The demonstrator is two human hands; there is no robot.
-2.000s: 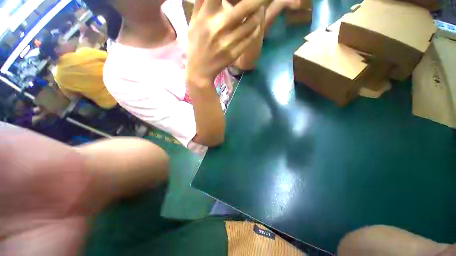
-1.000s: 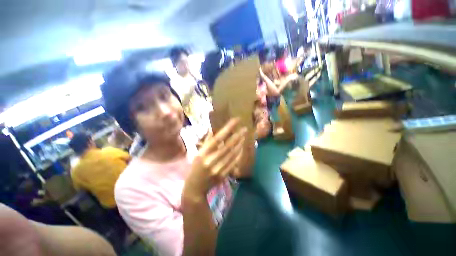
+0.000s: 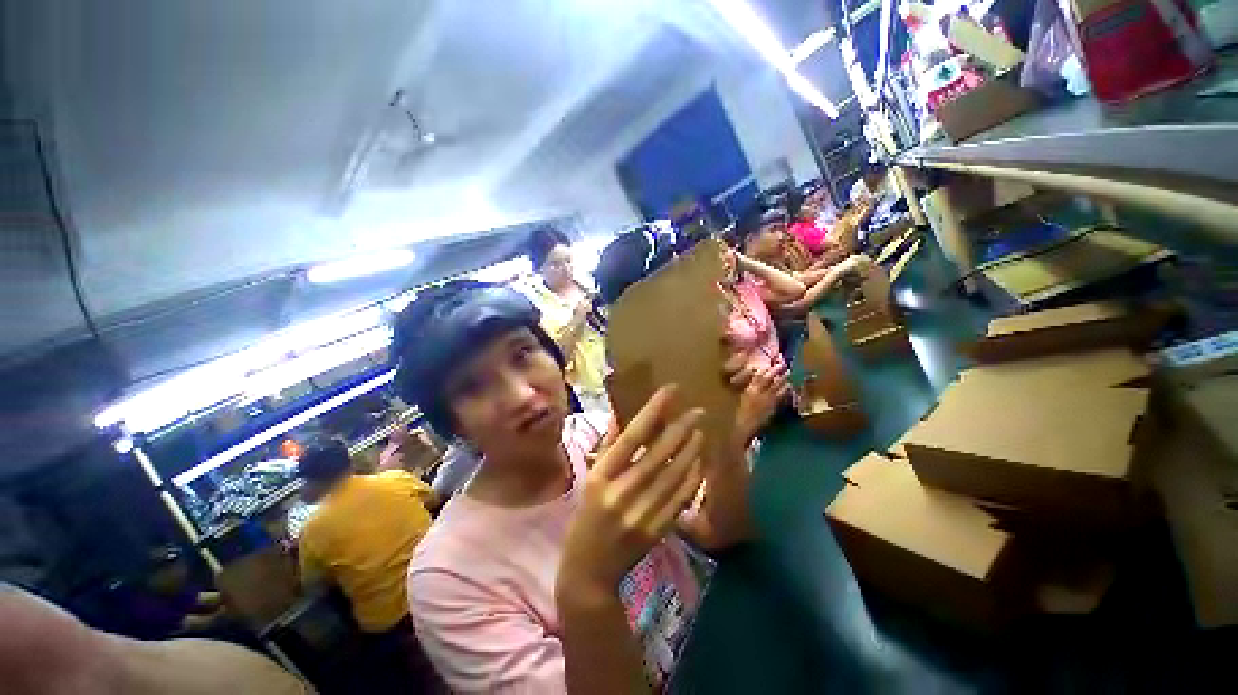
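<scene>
Neither of my hands shows. A blurred bare part of my arm or shoulder (image 3: 122, 652) is cut off at the lower left edge. Nearest in front of me on the right, brown cardboard cartons lie on the green bench: a closed one (image 3: 1025, 428) rests on top of another (image 3: 916, 536). A person in a pink shirt (image 3: 496, 584) sits beside the bench and holds up a brown cardboard piece (image 3: 668, 340), with one hand raised in front of it.
More people sit along the green bench (image 3: 774, 557), with open cartons (image 3: 824, 387) before them. A person in yellow (image 3: 367, 543) sits at the left. A raised shelf (image 3: 1086, 147) on cream pipes holds a red bag (image 3: 1138, 48). A power strip (image 3: 1206, 346) lies at the right.
My view has swung up from the bench to the people and ceiling. The bare arm parts seen at both lower sides have mostly left the picture. The neighbour's cardboard piece now shows fully.
</scene>
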